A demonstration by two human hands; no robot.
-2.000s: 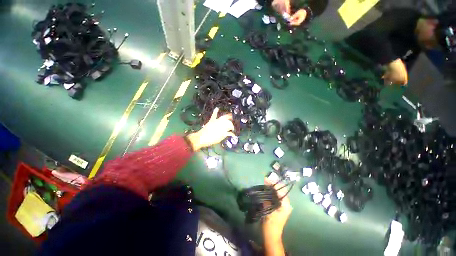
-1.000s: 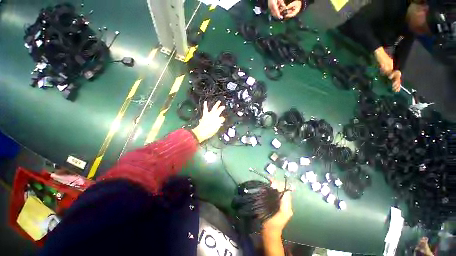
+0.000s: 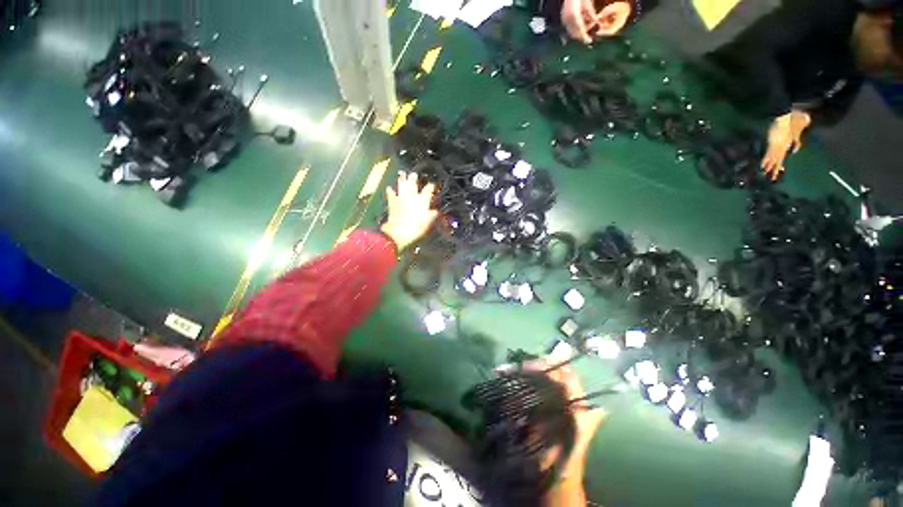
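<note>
My left hand (image 3: 408, 210) has its fingers spread at the left edge of the middle heap of coiled black cables (image 3: 475, 178); I see nothing held in it. My right hand (image 3: 574, 421) grips a thick bundle of black cable coils (image 3: 520, 421) at the bottom centre, and cable ends stick out to its right. The bundle hides part of the hand. Several white-faced square modules (image 3: 677, 400) lie right of the right hand, and others (image 3: 521, 291) lie between the hands.
A separate cable heap (image 3: 163, 109) lies left of the yellow-striped seam. A pale post (image 3: 358, 59) stands at the far side. A large heap (image 3: 832, 297) is at right. Other people's hands (image 3: 786, 144) are across the table. A red bin (image 3: 61, 396) is at lower left.
My left hand has moved left to the heap's edge, its fingers spreading. The cable bundle in my right hand shows more loops and has turned. The other person's hand at right has opened.
</note>
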